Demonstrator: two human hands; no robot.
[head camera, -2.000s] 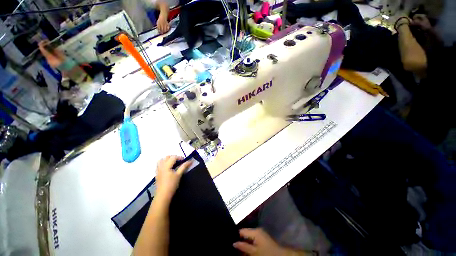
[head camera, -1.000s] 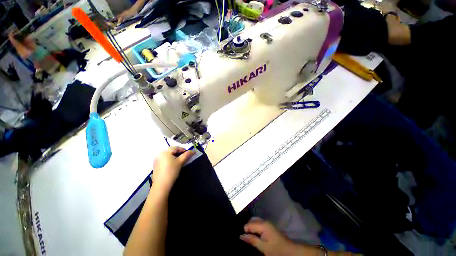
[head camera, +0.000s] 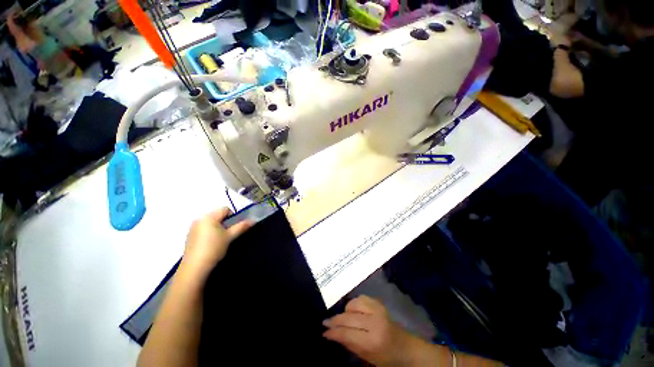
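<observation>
A black cloth panel (head camera: 262, 287) with pale grey strips along its upper left edge lies on the white machine table, its top corner at the presser foot (head camera: 285, 195) of the cream HIKARI sewing machine (head camera: 358, 107). My left hand (head camera: 208, 240) lies on the panel's upper left edge, thumb by the grey strip, fingers partly at its border. My right hand (head camera: 364, 331) is at the panel's lower right edge, off the table's front edge, with fingertips on the cloth. The needle is too small to make out.
A light-blue lamp head (head camera: 126, 188) hangs left of the machine. Dark-blue snips (head camera: 430, 158) and a yellow tool (head camera: 510, 115) lie right. A blue tray (head camera: 215, 84) stands behind. Another person's arm (head camera: 566, 72) shows at upper right. Dark cloth fills a blue crate (head camera: 617, 236) below.
My left hand has moved left and back along the panel's edge from beside the presser foot, exposing more grey strip. My right hand has shifted slightly left and up. The camera view has also shifted.
</observation>
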